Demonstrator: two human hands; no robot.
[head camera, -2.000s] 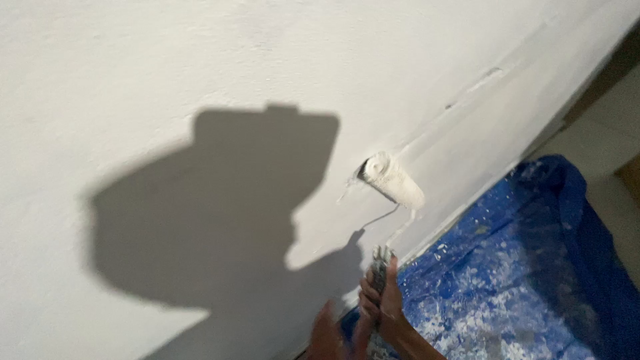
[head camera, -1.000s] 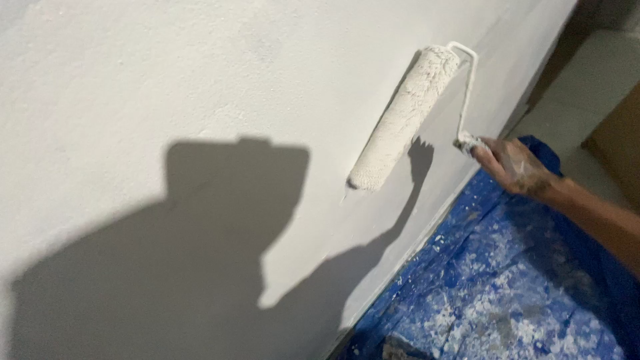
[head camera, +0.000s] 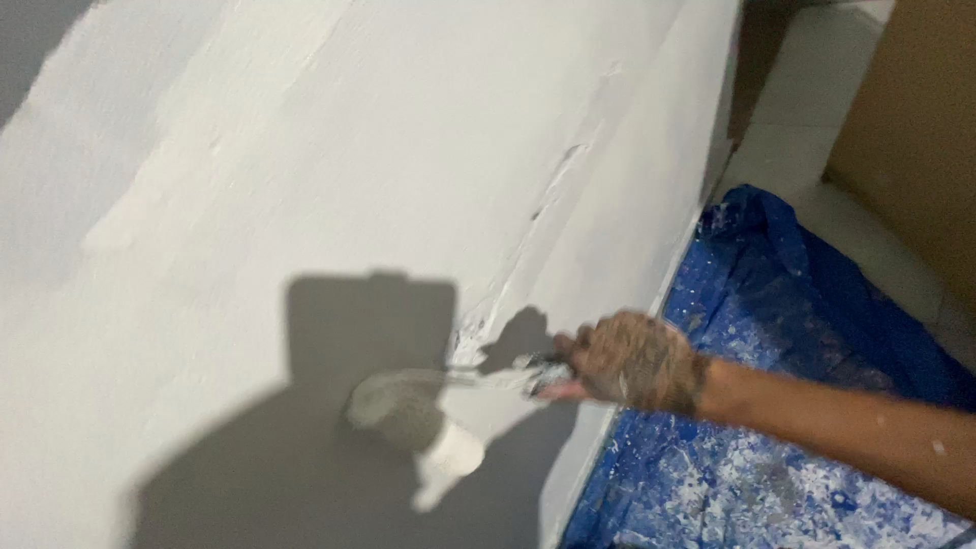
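Observation:
My right hand (head camera: 629, 362), smeared with paint, grips the handle of a paint roller (head camera: 415, 427) at the lower middle of the view. White paint coats the roller's sleeve, which lies against the white wall (head camera: 343, 191), partly inside the shadow cast on it. The roller's wire frame runs from the hand to the sleeve's left end and is blurred. Above the roller, a ridge of wet-looking paint (head camera: 560, 168) slants up the wall. My left hand is out of view.
A blue drop sheet (head camera: 762, 328) spattered with white paint covers the floor along the wall's foot. Pale floor tiles (head camera: 808, 99) show beyond it. A brown cardboard-like panel (head camera: 915, 122) stands at the upper right. A large shadow falls on the wall.
Two seconds ago both hands were near the roller's handle; one second ago only the right hand showed. The roller has since moved down the view and turned. The view has shifted.

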